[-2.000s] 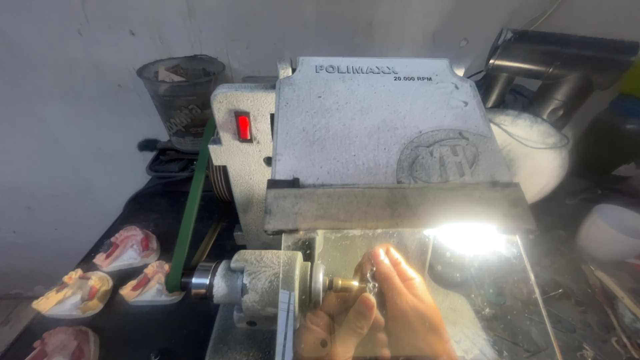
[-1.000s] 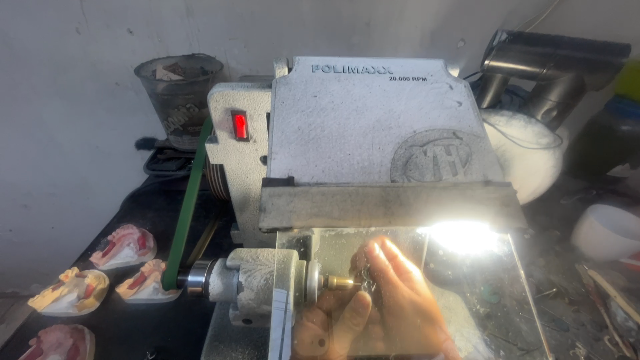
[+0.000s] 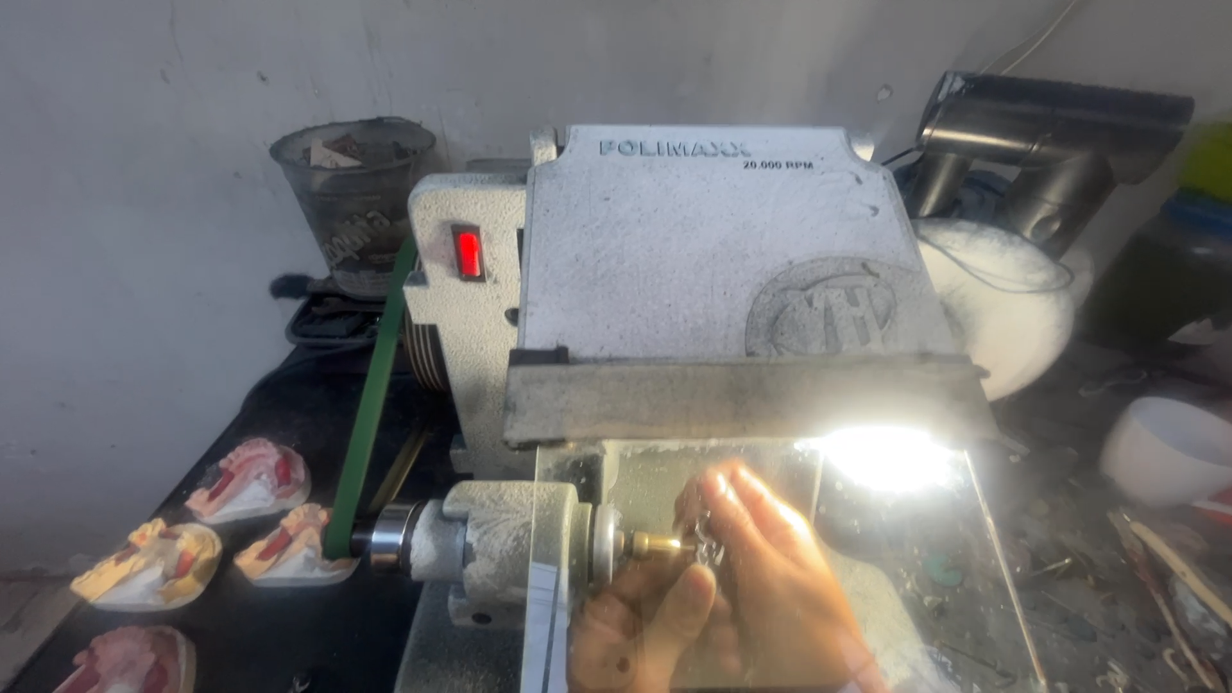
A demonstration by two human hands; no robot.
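Note:
Behind the clear shield (image 3: 924,577) of a Polimaxx polishing lathe (image 3: 712,250), both my hands hold a small shiny metal piece, perhaps a denture framework (image 3: 707,541). My right hand (image 3: 784,568) grips it from above and the right. My left hand (image 3: 640,621) is below, its thumb near the piece's lower edge. The piece is at the tip of the brass-coloured spindle end (image 3: 656,545), which points right from the grey spindle housing (image 3: 520,539). Whether the tip touches it cannot be told. A green drive belt (image 3: 371,414) runs to the spindle's pulley, and the red switch (image 3: 469,253) is lit.
Several dental casts (image 3: 149,565) lie on the black surface at left. Behind them stands a dirty plastic bucket (image 3: 356,207). At right are a white bowl (image 3: 1169,450), thin sticks (image 3: 1169,577), dark pipes (image 3: 1054,120) and a white rounded container (image 3: 1006,308). Glare covers part of the shield.

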